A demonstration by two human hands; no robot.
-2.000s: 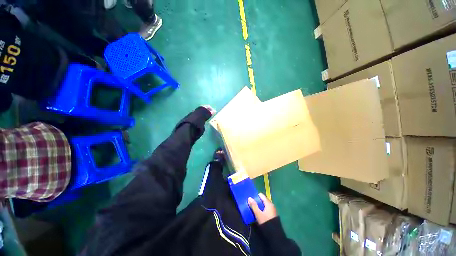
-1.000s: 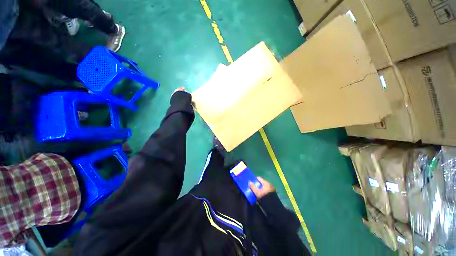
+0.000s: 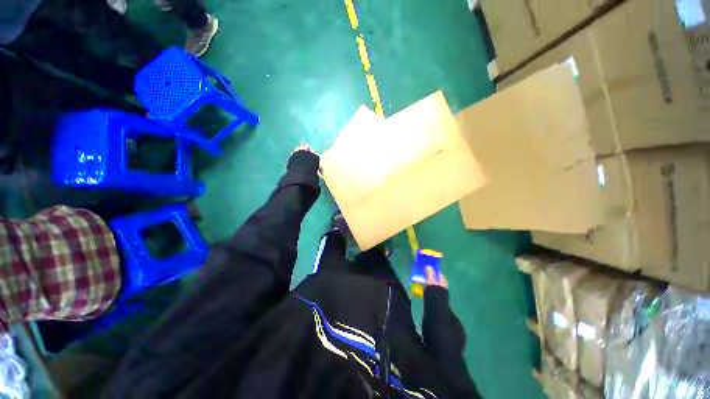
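A brown carton [image 3: 401, 175] is held out in front of my legs, with a flap sticking out at its far left side. My left hand [image 3: 304, 149] is at the carton's left edge and grips it; only a small part of the hand shows past the dark sleeve. My right hand [image 3: 435, 277] holds a blue tape dispenser [image 3: 426, 266] with orange-yellow parts, low and to the right of the carton, apart from it.
Flat carton blanks [image 3: 529, 156] lean on large printed cartons [image 3: 662, 210] at the right. Film-wrapped goods [image 3: 654, 335] stand at the lower right. Blue stools [image 3: 156, 238] and a person in a checked shirt [image 3: 66, 261] are at the left. A yellow line [image 3: 364, 58] crosses the green floor.
The dispenser has moved right, away from the carton, and turned so its orange-yellow parts show. The carton has turned and lifted off from the dispenser. The view has shifted.
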